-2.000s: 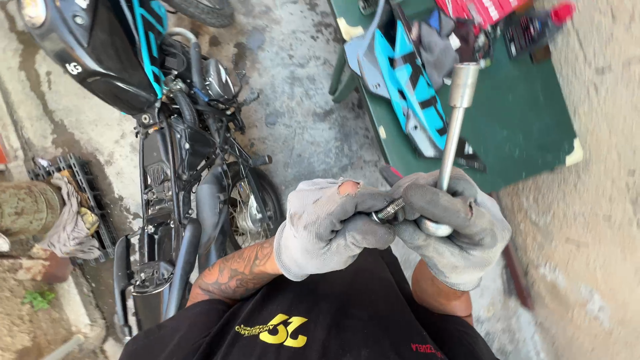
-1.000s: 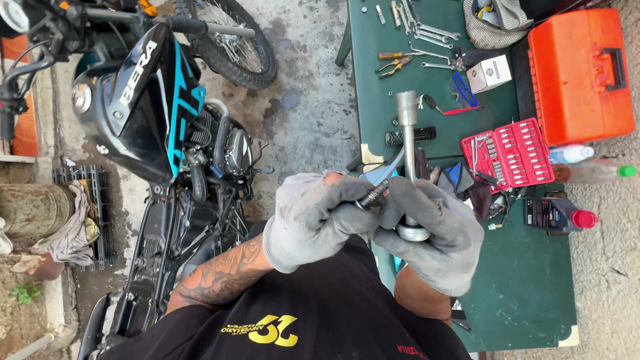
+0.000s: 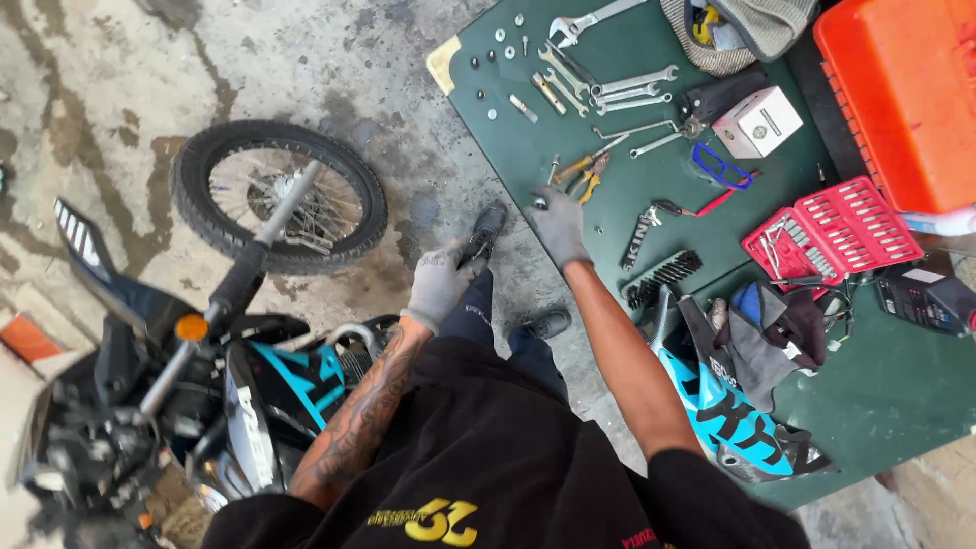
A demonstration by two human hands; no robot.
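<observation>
My left hand (image 3: pixel 444 280), in a grey glove, is closed around a small dark metal part (image 3: pixel 482 248) whose end shows at the fingers, over the floor. At the near left edge of the green table, my right hand (image 3: pixel 559 221), also gloved, grips the socket wrench (image 3: pixel 540 203); most of the tool is hidden by the hand. Just beyond it lie a screwdriver with an amber handle (image 3: pixel 573 169) and yellow-handled pliers (image 3: pixel 592 181). Combination wrenches (image 3: pixel 639 93), an adjustable wrench (image 3: pixel 587 24) and small nuts and washers (image 3: pixel 500 35) rest farther up the table.
A motorcycle (image 3: pixel 252 412) stands at left, its front wheel (image 3: pixel 279 197) turned toward the top. The table (image 3: pixel 877 396) also carries a red socket set (image 3: pixel 835 232), an orange toolbox (image 3: pixel 907 99), a white box (image 3: pixel 757 122), a black brush (image 3: pixel 662 277) and a turquoise fairing panel (image 3: pixel 724 419).
My hands, earlier close together around the small part and socket wrench, are now apart. The right one has moved out to the table edge. The view has shifted to the table's tool end.
</observation>
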